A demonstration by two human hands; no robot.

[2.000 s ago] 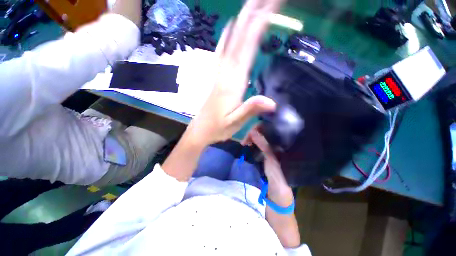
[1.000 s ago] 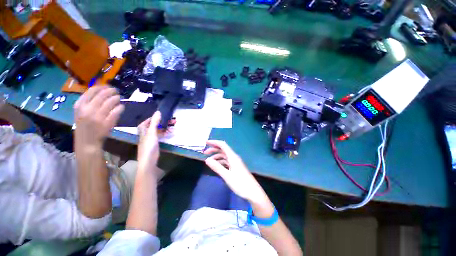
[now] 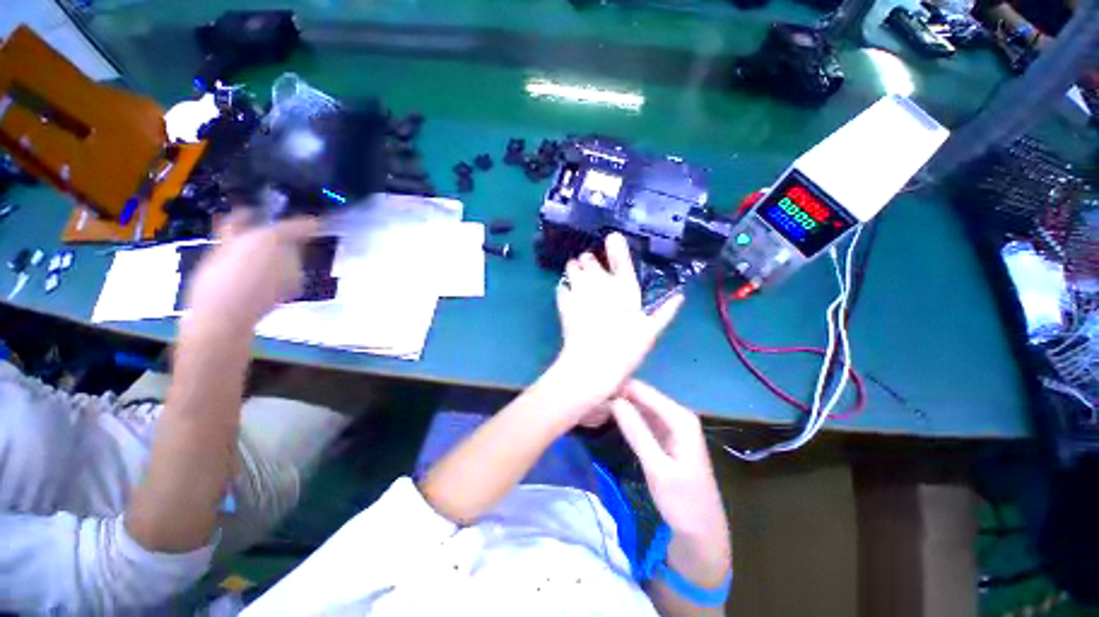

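A black handheld unit (image 3: 645,199) lies on the green bench, its pale label up. My left hand (image 3: 603,313) reaches to its near side, with fingertips against its lower edge. The hand hides the pistol grip, so its hold cannot be told. My right hand (image 3: 669,446), with a blue wrist strap, is below the bench edge beside my left wrist. Its fingers are bent close together, and whether they pinch anything is hidden. A second black unit (image 3: 319,157), blurred, is above the papers at left, by a neighbour's hand (image 3: 247,271).
A power supply (image 3: 862,157) with lit digits stands right of the unit. Its red and white leads (image 3: 832,350) loop to the bench edge. White papers (image 3: 374,319) lie at left, small black parts (image 3: 530,157) behind, an orange fixture (image 3: 78,121) far left, a cluttered black tray (image 3: 1024,265) at right.
My left hand has let go of the second unit and moved right to the unit before me. The second unit is now by the neighbour's hand. My right hand has moved lower. The view has shifted.
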